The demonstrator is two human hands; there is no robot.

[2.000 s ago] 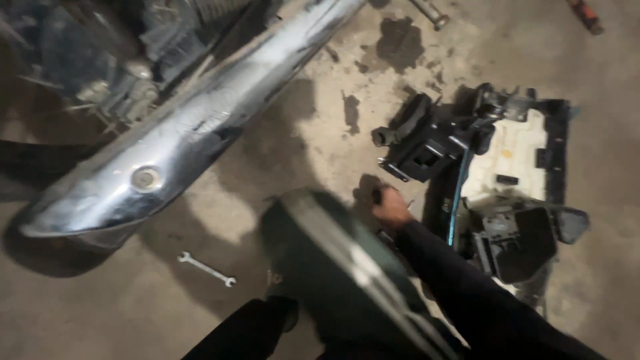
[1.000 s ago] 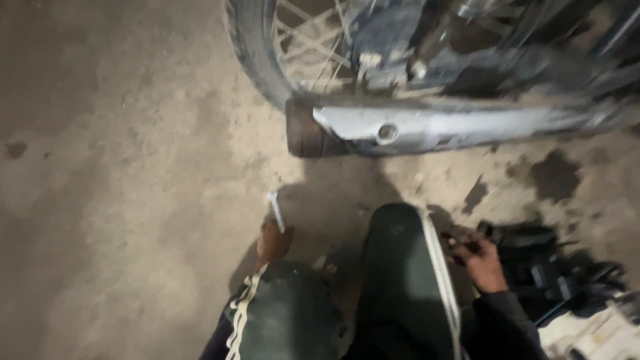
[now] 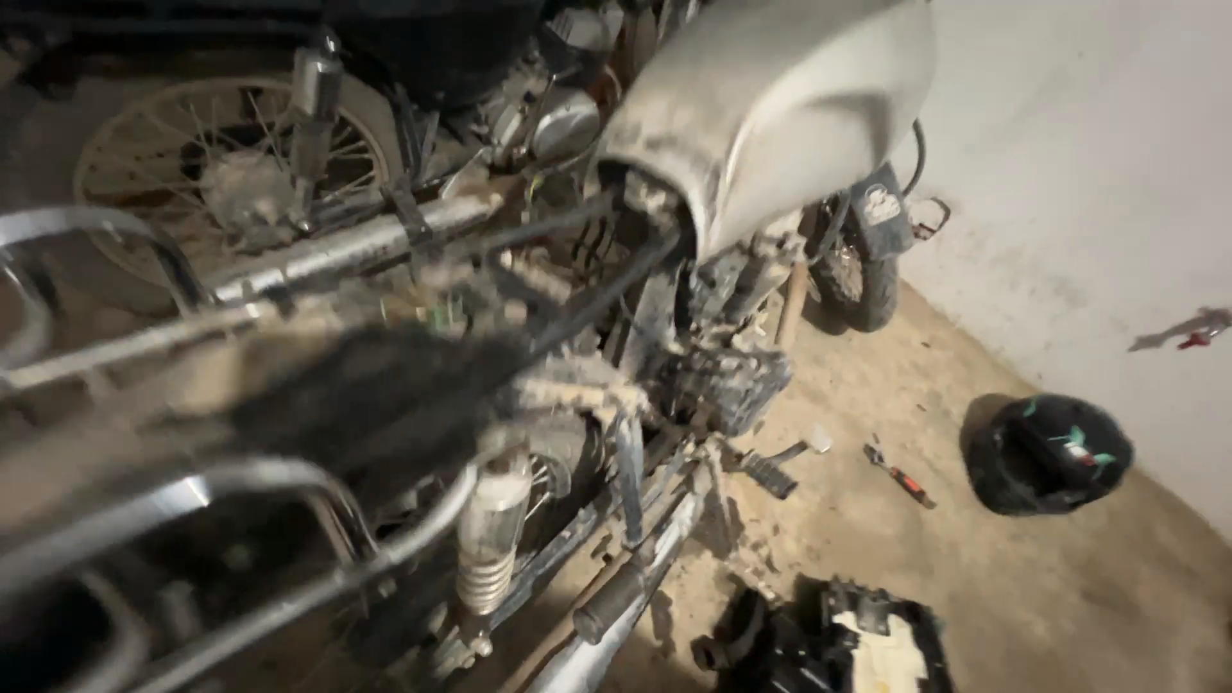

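Neither my left hand nor my right hand shows in the head view now. A partly stripped motorcycle fills the left and middle, its silver fuel tank [image 3: 770, 115] at the top. Below the tank sits the dusty engine [image 3: 736, 385]. The rear shock absorber [image 3: 493, 549] with its pale coil spring stands at the lower middle, beside the chrome grab rail [image 3: 279, 476]. The silver exhaust [image 3: 616, 626] runs along the bottom. A footpeg [image 3: 770, 474] sticks out to the right. Blur hides detail around the frame.
On the floor at right lie an orange-handled tool [image 3: 905, 481] and a black helmet [image 3: 1054, 457] near the white wall [image 3: 1078, 173]. Black plastic parts [image 3: 828, 640] lie at the bottom. Another motorcycle's spoked wheel [image 3: 236, 183] stands at upper left.
The view has swung up from the floor to the motorcycle. Both hands, seen low over the floor one second ago, the left at a wrench, are out of view.
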